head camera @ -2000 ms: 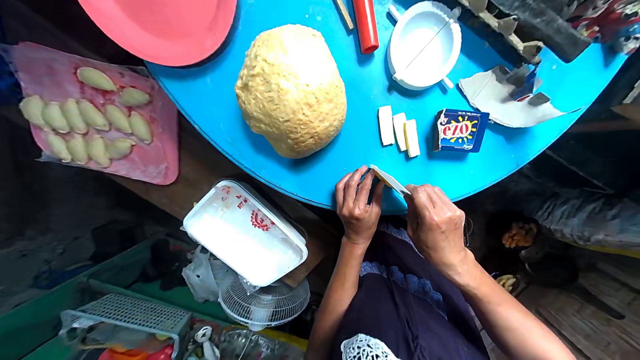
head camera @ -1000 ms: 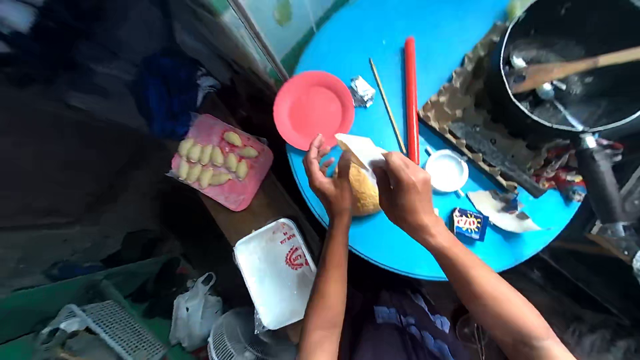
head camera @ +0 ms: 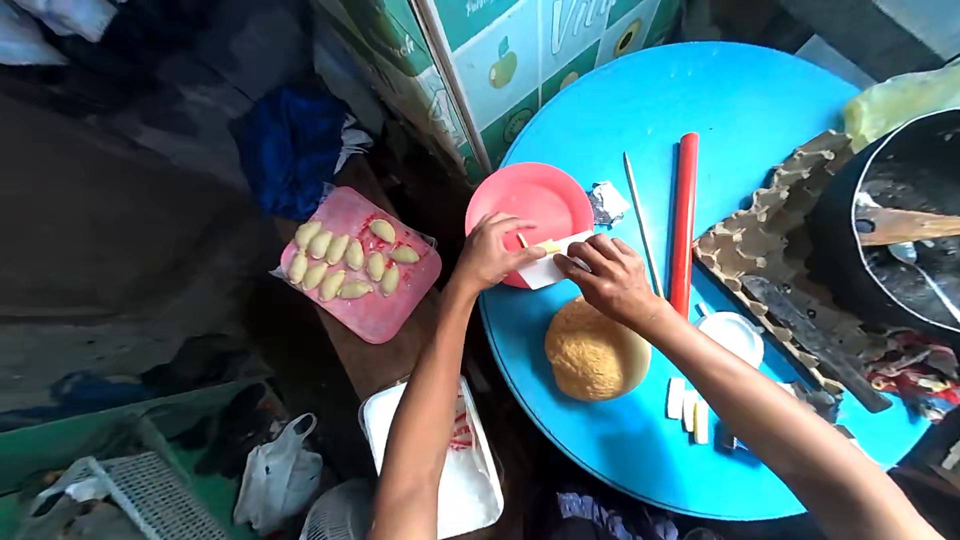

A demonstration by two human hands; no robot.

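Over the near rim of a red plastic plate (head camera: 532, 196), both hands hold a white card-like piece (head camera: 541, 276). My left hand (head camera: 491, 251) grips its left part, beside small pale yellow bits (head camera: 551, 246). The fingers of my right hand (head camera: 609, 271) pinch its right end. Just below my right hand, a round mass of yellowish dough (head camera: 596, 352) sits on the blue table (head camera: 600, 465). Several small white and pale yellow sticks (head camera: 688, 409) stand right of the dough. What the yellow bits are, I cannot tell.
A red tube (head camera: 684, 217) and a thin stick (head camera: 642, 221) lie beyond my right hand, near crumpled foil (head camera: 608, 203). Further right are a white lid (head camera: 731, 337), an egg carton (head camera: 806, 180) and a black pot (head camera: 840, 217). At left, a pink tray (head camera: 375, 322) bears dumpling-like pieces (head camera: 337, 250); a white tray (head camera: 480, 495) is below.
The hands and the white piece have gone from the table's near edge, past the dough, to the red plate. The view has shifted a lot.
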